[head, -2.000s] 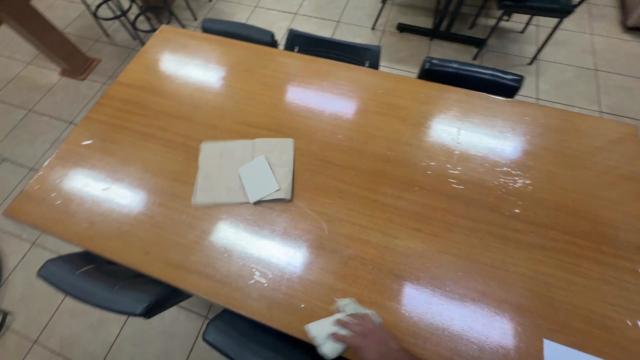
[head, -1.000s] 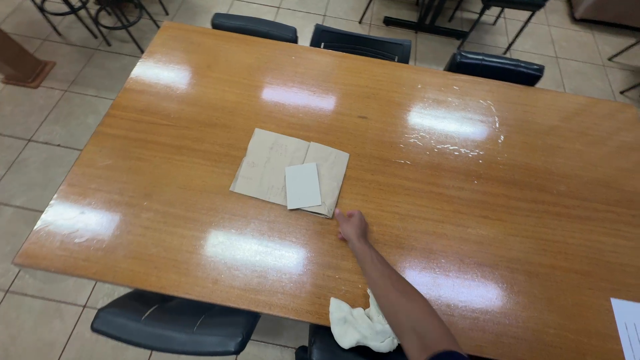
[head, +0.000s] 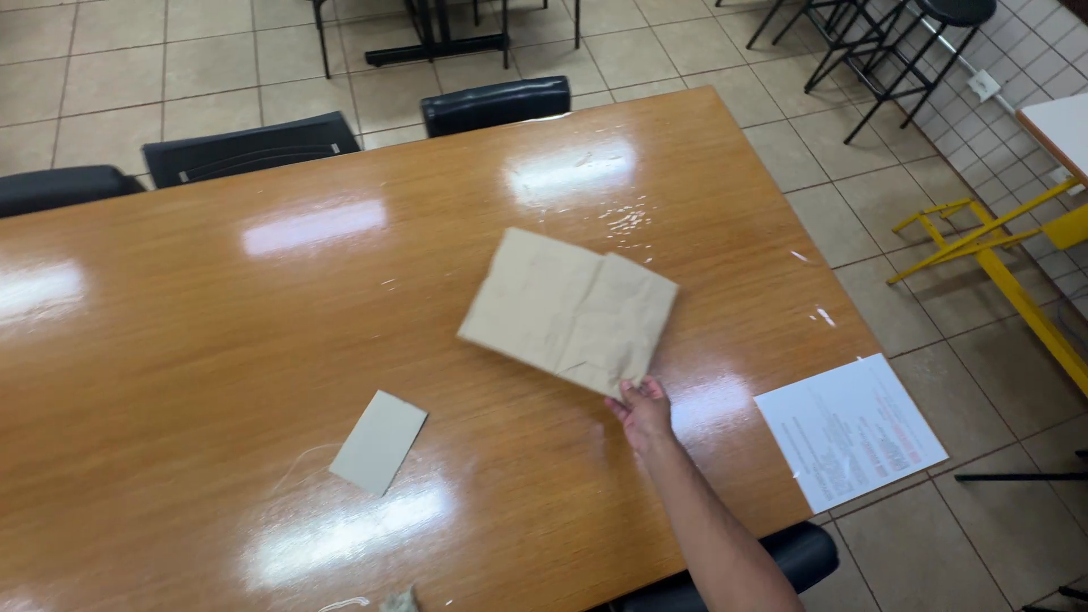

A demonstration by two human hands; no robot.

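Note:
My right hand pinches the lower corner of a creased sheet of brown paper, which is tilted over the wooden table. To the left of that paper, a small pale card lies flat on the tabletop. A bit of whitish cloth shows at the bottom edge of the view, mostly cut off. My left hand is out of view.
A white printed sheet lies at the table's right end. Black chairs line the far side, and another black chair stands at the near side. Beyond the right end are a yellow metal frame and black stools.
My right hand has taken hold of the brown paper and moved it right. The card, on top of that paper before, now lies on the table. The view has swung right.

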